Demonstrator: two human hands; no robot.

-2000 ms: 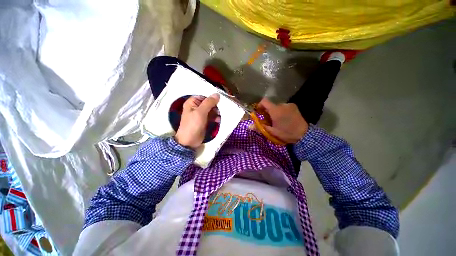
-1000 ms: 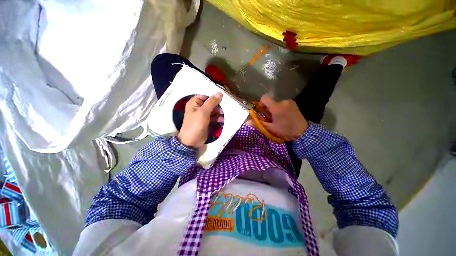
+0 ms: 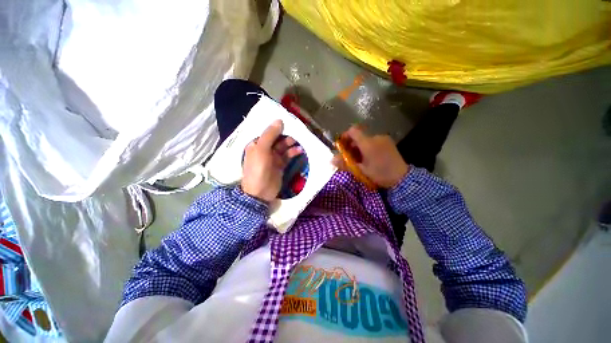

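Observation:
A white squarish fabric piece (image 3: 320,155) is held tilted over the lap. Blue, red and white show inside its round opening. Loose threads stick out at its top corner. My left hand (image 3: 264,163) grips it, with fingers in the opening and the thumb on the white face above. My right hand (image 3: 375,157) holds scissors (image 3: 353,164) by their orange handles. The thin blades point up and left along the piece's upper right edge. Whether they touch the edge or are open is unclear.
A large open white woven bag (image 3: 144,144) with white ties (image 3: 142,204) lies on the left. A yellow woven sack (image 3: 455,40) with dark red patches is at the top. Striped pieces (image 3: 15,278) show at the lower left. Grey floor (image 3: 529,154) is on the right.
The fabric piece and left hand have shifted slightly right. The left fingers have spread in the opening, and more blue shows inside. The scissors blades have swung to a steeper angle.

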